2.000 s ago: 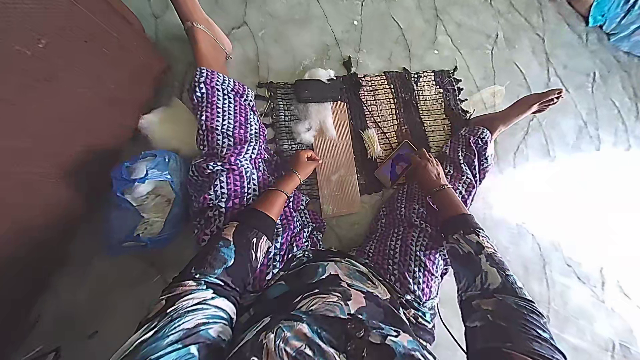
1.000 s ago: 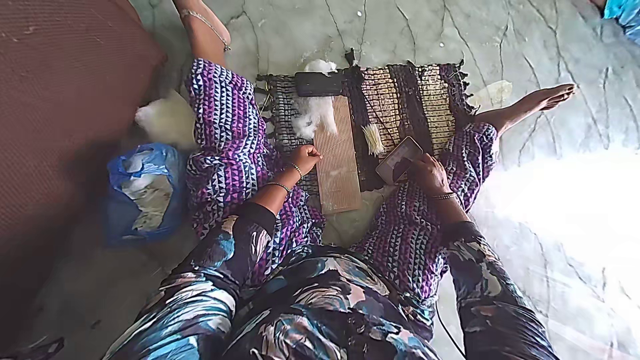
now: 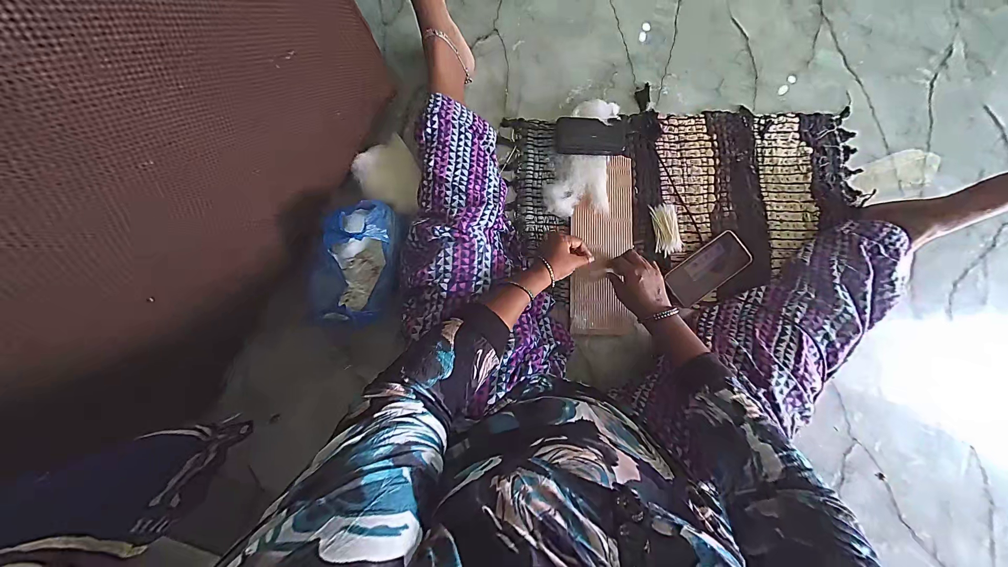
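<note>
A ridged tan board [image 3: 602,303] lies lengthwise on a striped woven mat [image 3: 736,181]. Over its left edge is my left hand [image 3: 565,256], fingertips pinched together; a faint pale wisp shows between the two hands. My right hand [image 3: 639,285] is over the board's right edge with fingers bent; whether it grips the wisp is unclear. White cotton fluff [image 3: 581,185] covers the board's upper left, below a dark rectangular case [image 3: 591,136]. A bundle of thin white cotton wicks [image 3: 666,228] rests right of the board. Beside my right wrist lies a smartphone [image 3: 710,268], its screen lit.
A blue plastic bag [image 3: 354,264] with whitish material stands left of my left leg, near a pale fluffy piece [image 3: 387,173]. A brown textured surface [image 3: 173,157] fills the upper left. My legs frame the mat on the marbled floor [image 3: 567,55].
My right hand has left the smartphone and moved left to the board, close to my left hand. The smartphone now lies on its own, its screen lit after looking dark one second ago.
</note>
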